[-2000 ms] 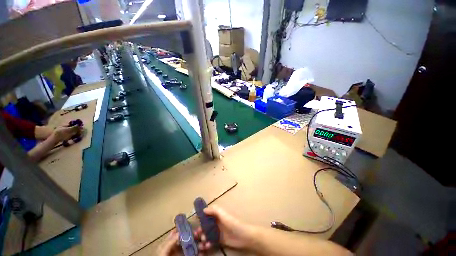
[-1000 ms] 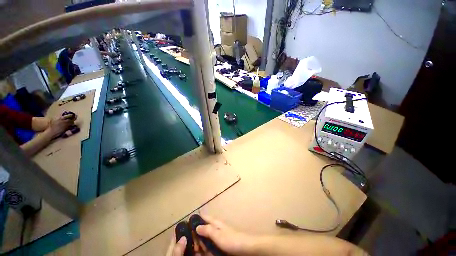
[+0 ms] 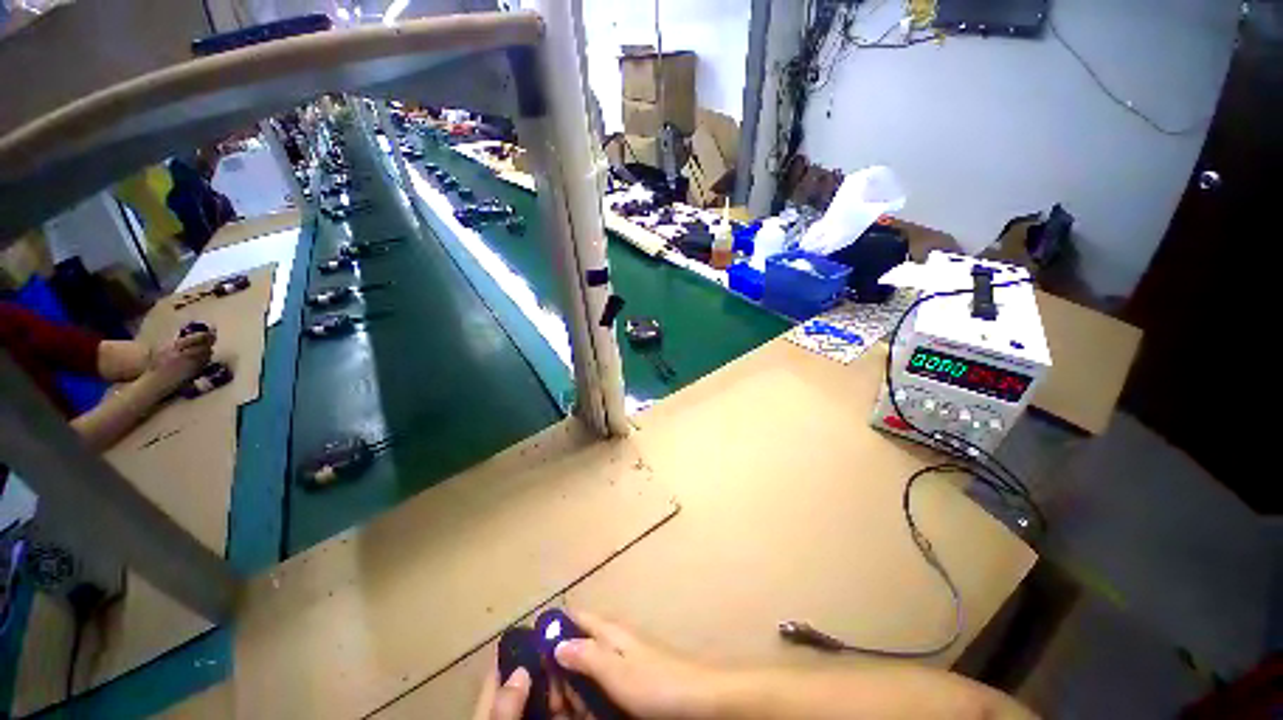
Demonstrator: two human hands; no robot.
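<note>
My right hand is closed around one black rounded unit at the bottom centre, with the thumb on its upper face. A pale bright spot shows on that unit's end. My left hand holds a second black unit just beside it and is mostly cut off by the bottom edge. The two units are side by side, above the cardboard sheet. The lower ends of both units are hidden by my fingers and the frame's edge.
A white power supply stands at the right; its test lead loops onto the cardboard. The green conveyor carries several black units. A pale frame post stands at the belt's end. Another person's hands work at the left.
My hands have turned the two units from upright, faces visible, to lower near the bottom edge. A bright spot now shows on the right-hand unit. The camera view has shifted slightly.
</note>
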